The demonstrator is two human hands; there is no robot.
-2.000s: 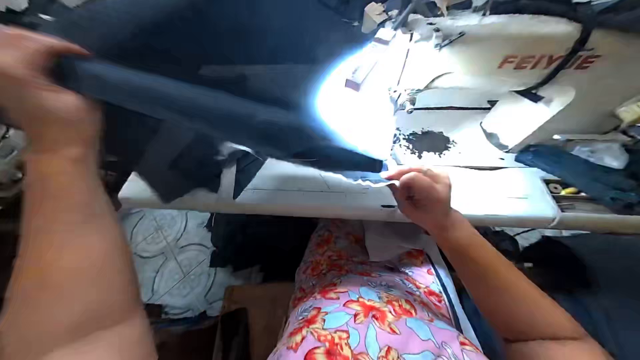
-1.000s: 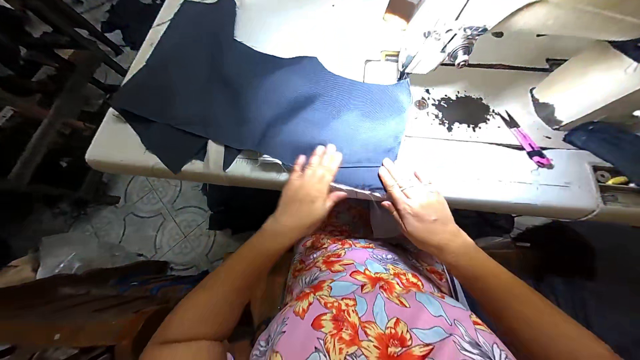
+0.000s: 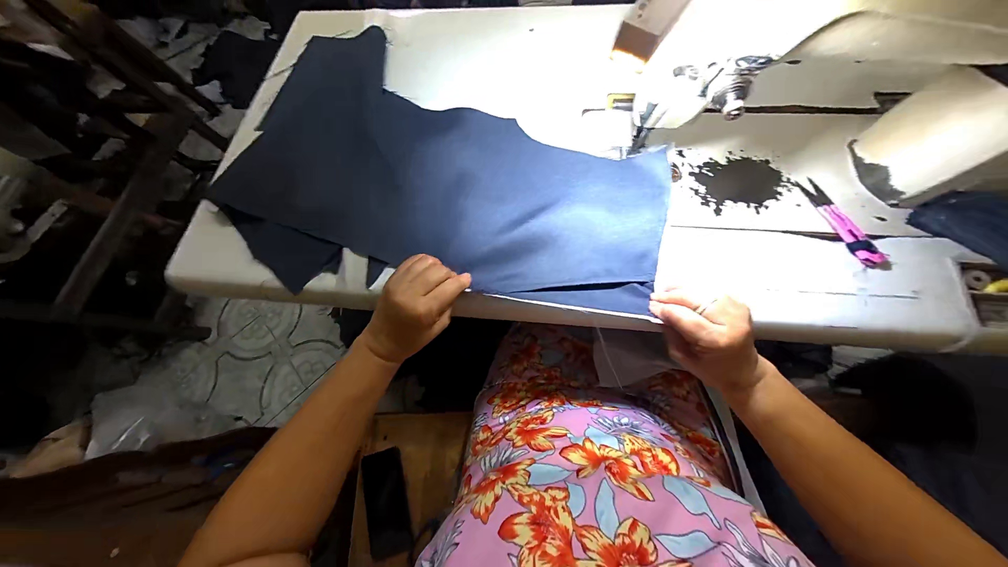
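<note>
Navy fabric pieces (image 3: 504, 205) lie across the white sewing machine table, with their near edge along the table's front edge. My left hand (image 3: 417, 303) pinches that near edge at its middle, thumb and fingers together. At the right corner my right hand (image 3: 709, 331) grips the cloth between thumb and fingers. Between the hands a narrow fold or strip runs along the edge, with a small gap beside it. The presser foot area (image 3: 638, 134) of the sewing machine is just behind the fabric's far right corner.
Pink-handled thread snips (image 3: 846, 228) lie on the table right of a dark worn patch (image 3: 740, 181). The machine's head (image 3: 732, 87) stands at the back right. A dark phone (image 3: 386, 504) rests on a wooden surface below. Dark cloth (image 3: 965, 224) lies at the right.
Two seconds ago the left hand held the cloth raised at the left; it now lies spread on the table. Since one second ago, the left hand has gone from flat on the cloth to pinching its edge.
</note>
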